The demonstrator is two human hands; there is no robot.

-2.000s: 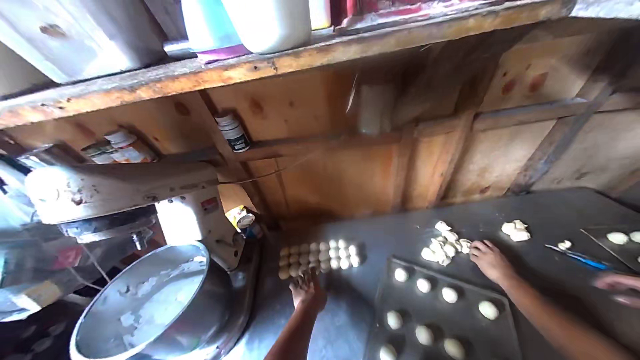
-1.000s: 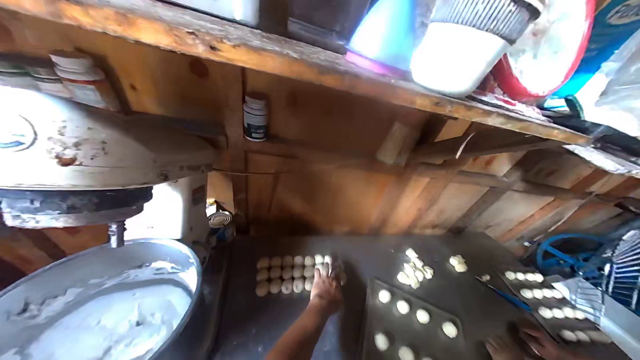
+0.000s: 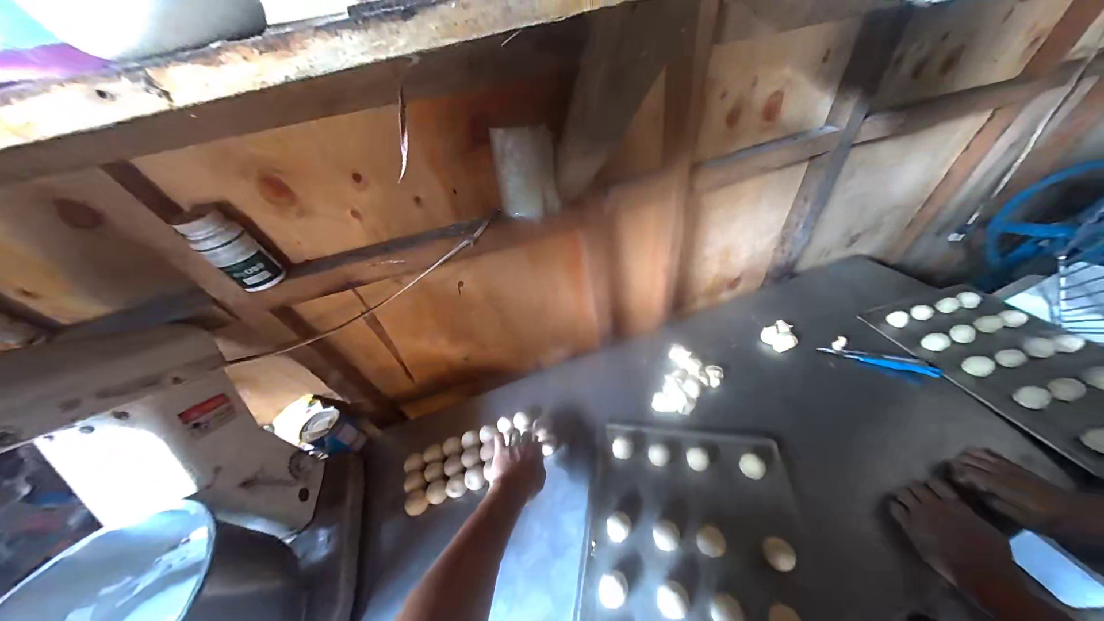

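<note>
My left hand (image 3: pixel 517 470) reaches over the right end of a block of round dough balls (image 3: pixel 434 472) on the dark tabletop. Its fingers touch balls there; blur hides whether one is held. My right hand is not in view. To the right of my left hand lies a metal baking tray (image 3: pixel 595 526) with spaced dough balls (image 3: pixel 667 536). Behind that tray is a pile of small dough pieces (image 3: pixel 681 381), and farther right a smaller pile (image 3: pixel 779 336). A blue-handled tool (image 3: pixel 901 363) lies near a second tray (image 3: pixel 992 397) of dough balls.
Another person's two hands (image 3: pixel 949 526) rest on the table at the right. A stand mixer (image 3: pixel 250 457) with a metal bowl (image 3: pixel 203 552) occupies the left, beside a can (image 3: pixel 315 423). A wooden shelf (image 3: pixel 285 60) overhangs the table; a white bottle (image 3: pixel 231 250) stands on a wall ledge.
My left hand has moved from the near side of the dough-ball block to its right end. My right hand, earlier at the dough pieces, has left the view. The view has swung.
</note>
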